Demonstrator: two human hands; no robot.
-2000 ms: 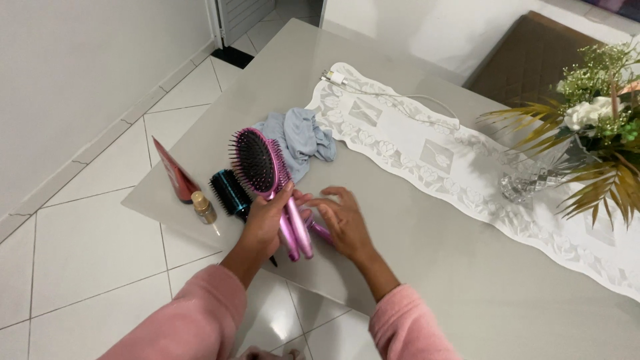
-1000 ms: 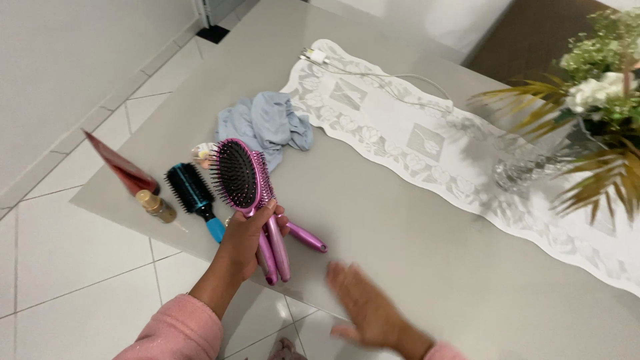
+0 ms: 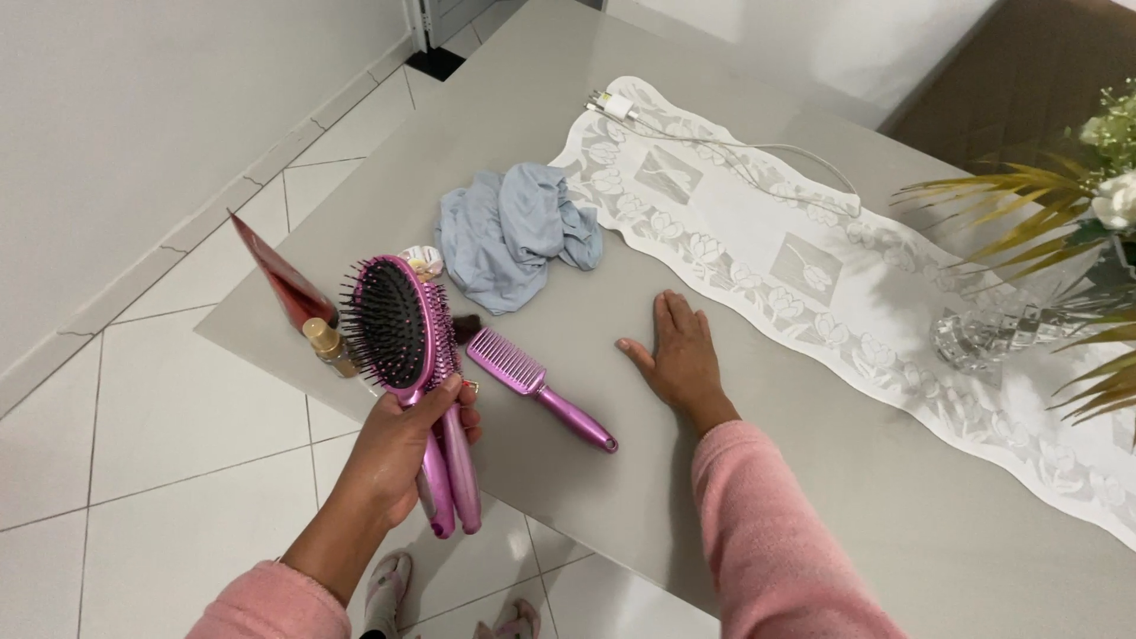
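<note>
My left hand (image 3: 413,435) grips the handles of a pink paddle hairbrush (image 3: 388,324) with black bristles and a second pink brush (image 3: 441,333) behind it, above the table's near edge. To their right, a pink comb-like brush (image 3: 541,390) lies on the grey table (image 3: 568,506). My right hand (image 3: 682,359) is flat, palm down, on or just over the table, fingers apart, holding nothing. A dark tuft or small dark item (image 3: 466,327) shows beside the comb's head. The blue round brush is not visible; the held brushes may cover it.
A crumpled light blue cloth (image 3: 506,235) lies behind the brushes. At the left corner are a red packet (image 3: 288,280) and a gold-capped bottle (image 3: 328,346). A lace runner (image 3: 737,240) bears a white charger with cable (image 3: 619,105) and a glass vase (image 3: 994,333) with flowers.
My right hand has moved away from the brushes, up and to the table's middle. The comb-like brush now shows whole on the table. My left hand still holds the two brushes, now over the round brush's earlier place.
</note>
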